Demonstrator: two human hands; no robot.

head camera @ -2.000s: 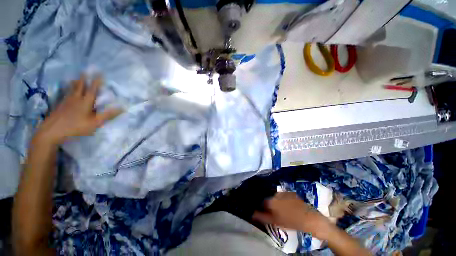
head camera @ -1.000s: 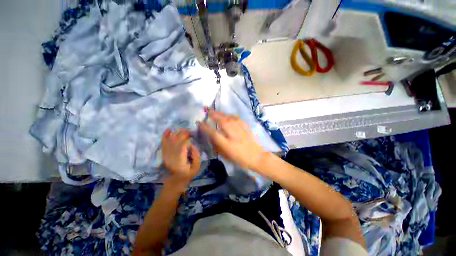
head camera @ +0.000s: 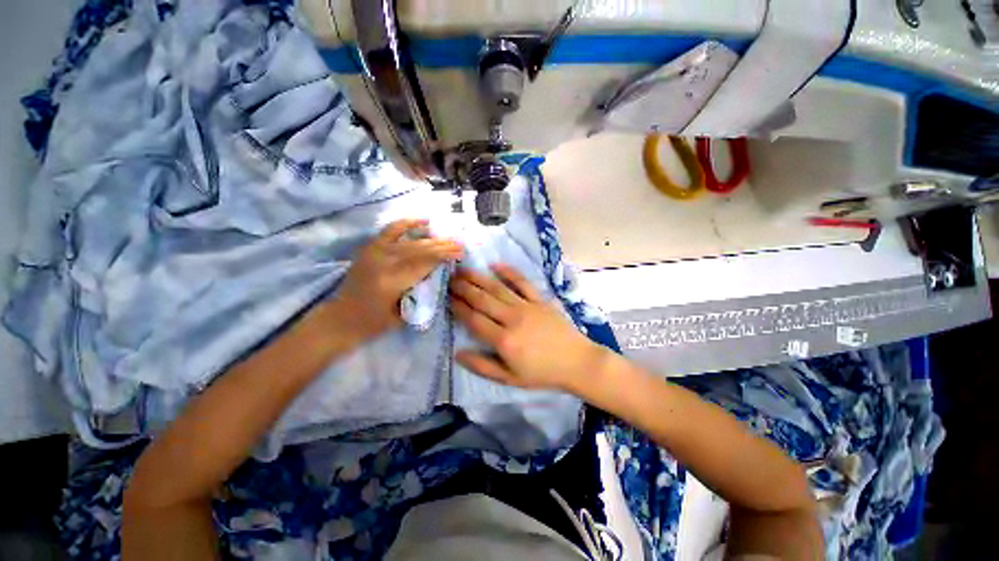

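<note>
The garment piece point(head camera: 208, 263), pale blue on its wrong side, lies bunched on the machine table and hangs over the front edge. Its seam point(head camera: 447, 362) runs toward the presser foot point(head camera: 458, 205), which is under bright light. My left hand point(head camera: 392, 274) is just in front of the foot, left of the seam, with fingers bent on a small fold of cloth. My right hand point(head camera: 515, 329) lies flat on the cloth right of the seam, fingers apart. The fingertips of both hands are close to each other. The needle tip is lost in the glare.
The white sewing machine head point(head camera: 657, 22) with a blue stripe spans the top. Yellow and red looped scissors point(head camera: 723, 164) and a small red-handled tool point(head camera: 841, 224) lie on the bed. A ruler strip point(head camera: 756, 323) runs along the front edge. A floral heap point(head camera: 789, 427) sits in a blue bin at lower right.
My left hand has moved from the far left of the cloth to the seam near the foot. My right hand has come up from the lap area onto the cloth.
</note>
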